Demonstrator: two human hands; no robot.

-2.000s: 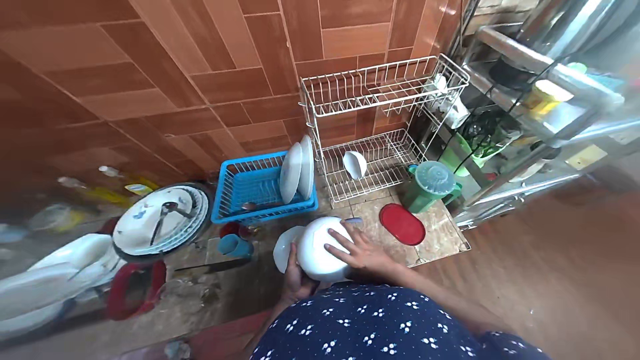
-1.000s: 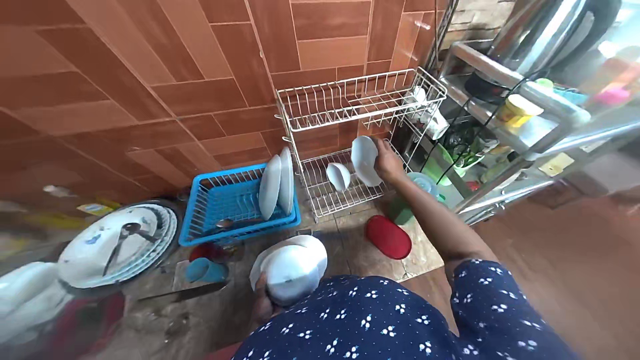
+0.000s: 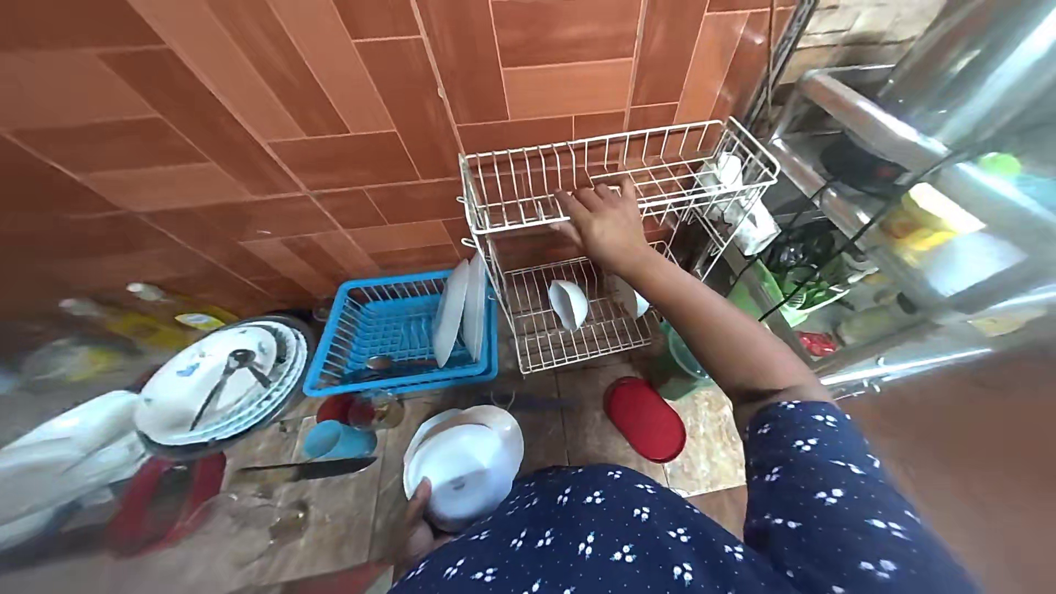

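Observation:
My left hand (image 3: 417, 524) grips the rim of a white bowl (image 3: 462, 478) low in the middle, with more white dishware right behind it. At the front rail of the upper tier of a white wire dish rack (image 3: 516, 221) is my right hand (image 3: 606, 223), its fingers over the rail; no dish shows in it. On the lower tier stands a small white bowl (image 3: 569, 305) on its side, and a second white bowl (image 3: 631, 299) is partly hidden behind my right forearm. Two white plates (image 3: 452, 318) stand upright in the blue plastic dish basket (image 3: 330, 346).
At left are stacked plates with spoons (image 3: 219, 388), a light blue cup (image 3: 338, 441), a knife (image 3: 309, 470) and a red-framed object (image 3: 165, 503). A red oval lid (image 3: 645, 419) and a green container (image 3: 681, 363) lie right of centre. A metal shelf (image 3: 874, 115) stands at right.
My right hand has left the white bowl, which now stands on the lower tier, and moved up to the upper rail. Two seconds ago both hands were on a bowl. My left hand still holds a bowl.

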